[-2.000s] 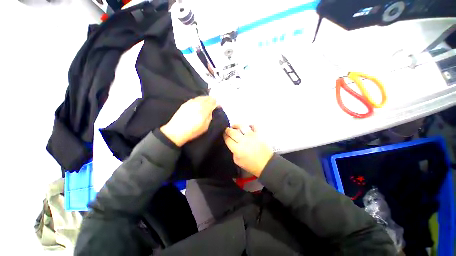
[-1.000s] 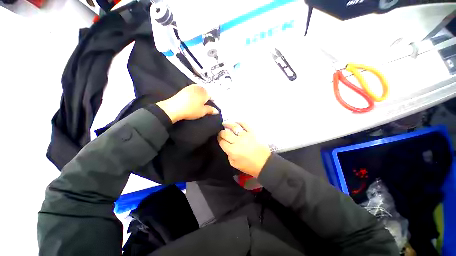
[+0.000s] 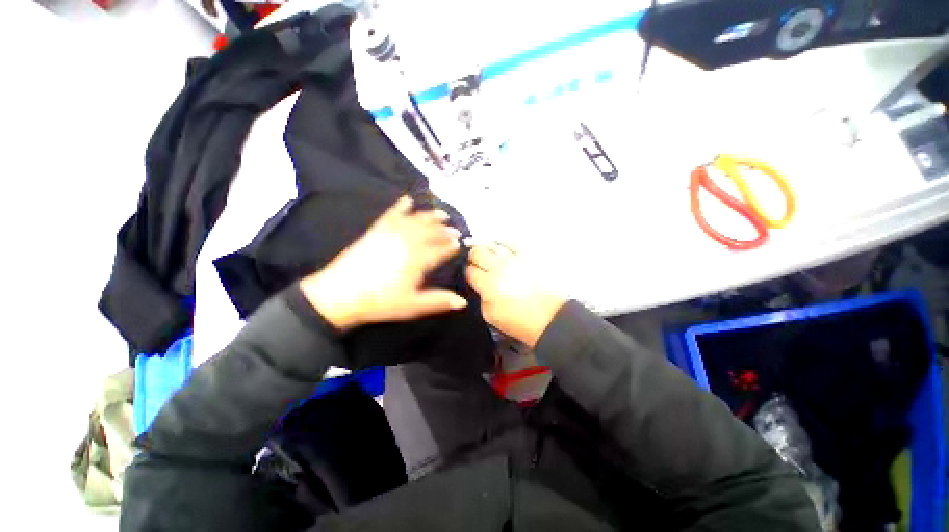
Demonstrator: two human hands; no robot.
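Note:
The black garment lies left of the sewing machine's needle area and hangs over the table's front edge. My left hand lies on the cloth with thumb and fingers spread, its fingertips near the folded edge; it presses on the cloth. My right hand pinches the garment's right edge between thumb and fingers, close to the left fingertips. The cloth between the hands is partly hidden by the fingers. The edge being handled is in front of the presser foot, not under it.
Thread snips and scissors with red and yellow handles lie on the white table. A dark control panel is at upper right. Blue crates stand at right and left. Khaki cloth is at lower left.
My left hand has gone from closed fingers on the cloth to a spread thumb and fingers, lying flatter. My right hand stays at the garment's edge. The camera view has shifted slightly.

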